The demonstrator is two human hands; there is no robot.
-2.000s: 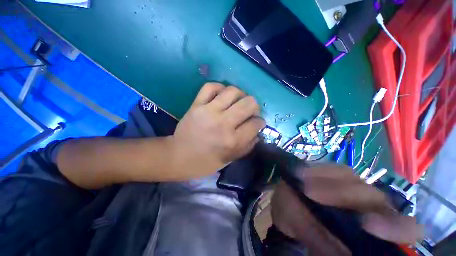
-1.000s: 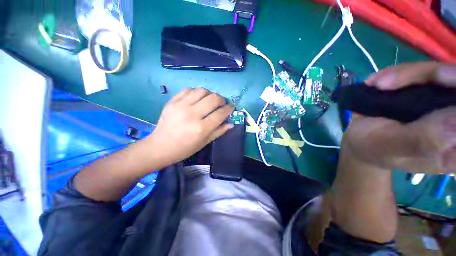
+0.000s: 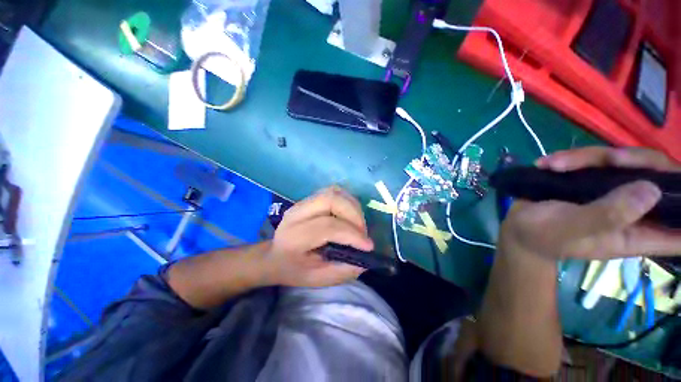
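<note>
My left hand [image 3: 321, 235] is closed around a black battery unit [image 3: 358, 258] at the bench edge, over my lap. The unit is seen edge-on, and most of it is hidden in the hand. My right hand [image 3: 590, 205] grips a thick black tool [image 3: 590, 185] held level over the right of the bench; its rear runs out towards the frame's right edge. The tool's tip points left, near a heap of green circuit boards [image 3: 433, 179]. The tool and the unit are well apart.
A black smartphone [image 3: 343, 101] lies above the boards. White cables [image 3: 478, 138] loop round them. Masking tape strips [image 3: 428, 230] lie below. A tape roll [image 3: 218, 80] and green-rimmed reel [image 3: 134, 33] are at upper left. A red tray [image 3: 552, 67] is upper right, blue-handled cutters [image 3: 638, 298] lower right.
My left hand has turned the battery unit from its flat face showing to edge-on. The right hand has swung from the lap to over the right of the bench with the tool. The view has shifted.
</note>
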